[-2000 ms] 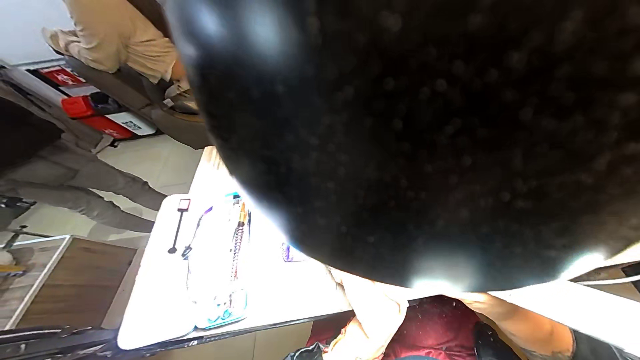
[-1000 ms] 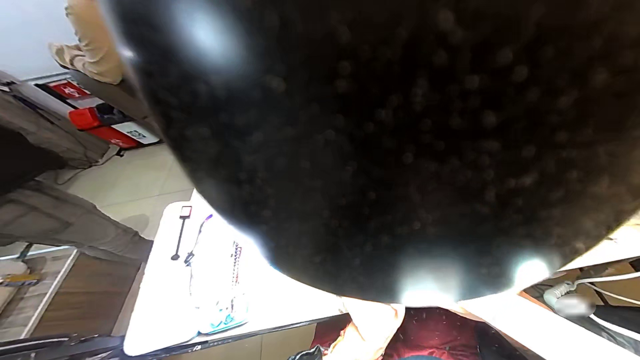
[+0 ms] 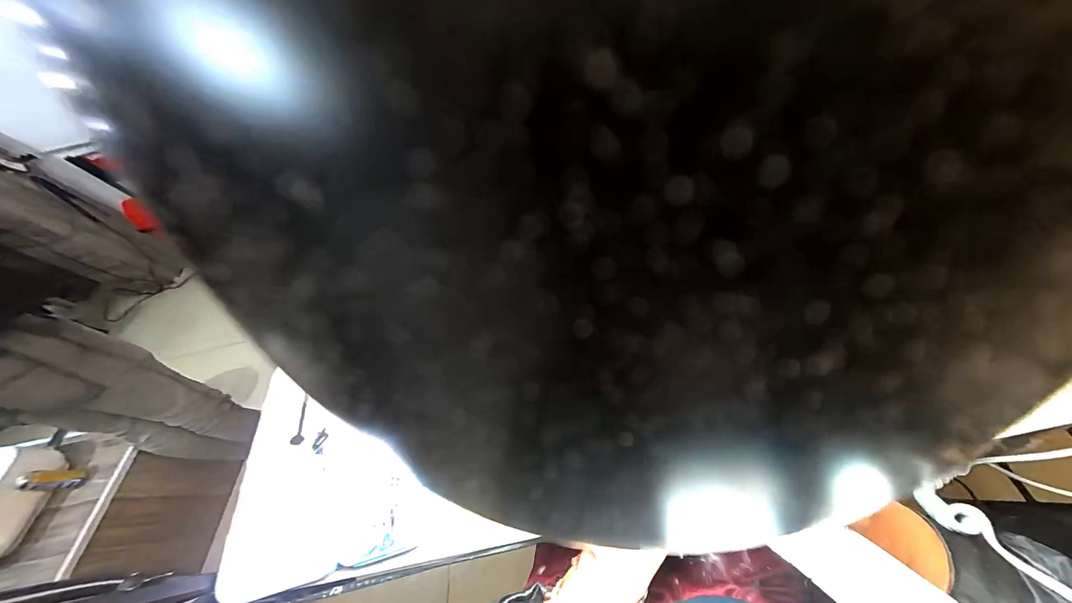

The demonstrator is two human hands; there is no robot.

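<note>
A large, dark, glossy, blurred surface fills most of the head view, very near the camera, and hides both of my hands. What it is cannot be told. Below it, part of a bare forearm shows, washed out by glare; its hand is out of sight. At lower left the white tabletop carries a thin dark rod-like tool, a small dark item and a clear tray or pouch with teal parts near the table edge. Whether either hand holds anything does not show.
A person's trousered legs are at the left, beside a wooden cabinet and a yellow tube-like item. A red object is partly covered. White cables and a round orange-brown surface lie at lower right.
The dark surface now covers more of the table and the red object at the left. A purple item seen on the table earlier is hidden. White cables have come into view at lower right.
</note>
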